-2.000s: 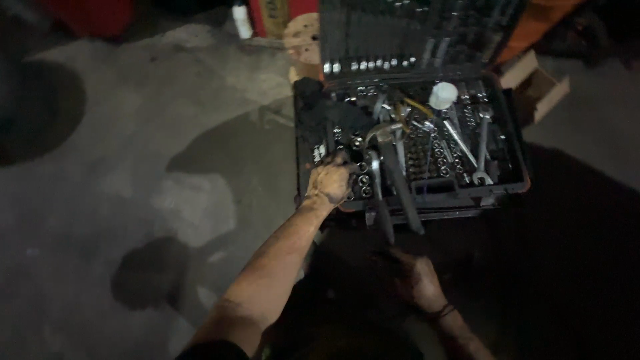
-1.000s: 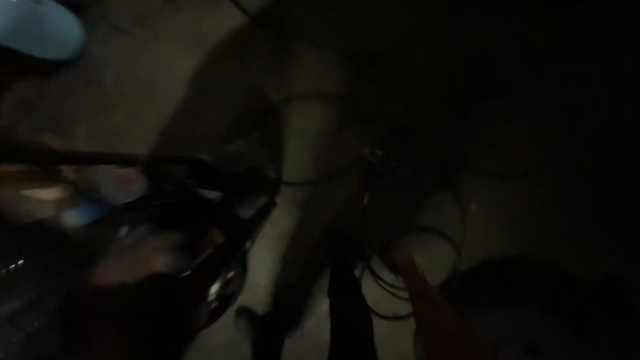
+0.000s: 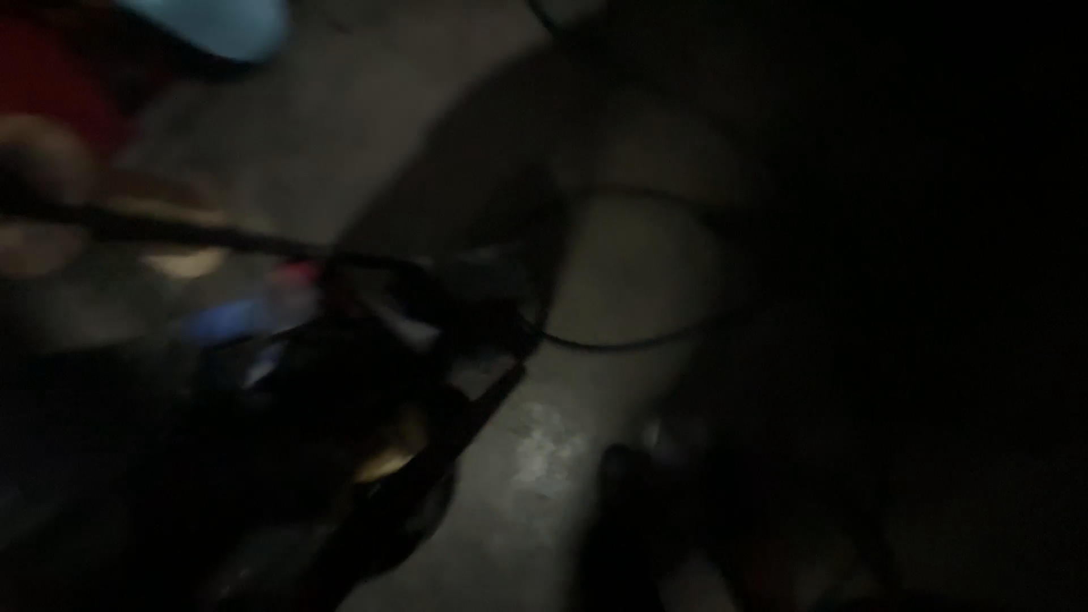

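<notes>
The head view is very dark and blurred, and neither my left hand nor my right hand can be made out in it. A dark cable (image 3: pixel 608 347) curves across the concrete floor (image 3: pixel 544 459) near the middle. Left of it stands a dark frame or container with a long straight edge (image 3: pixel 170 229) and a slanting bar (image 3: pixel 476 416). Inside or behind that bar is a small yellowish thing (image 3: pixel 387 459). Dark shapes at the lower right cannot be told apart.
A light blue object (image 3: pixel 225 25) is at the top left, beside something red (image 3: pixel 51 85). Round tan things (image 3: pixel 183 242) lie behind the long edge, with a blurred blue and red item (image 3: pixel 229 319) near them. Deep shadow covers the right side.
The view has swung away from the open socket set, where both hands were seen two seconds ago. The hand seen near the cable coils one second ago is no longer plain.
</notes>
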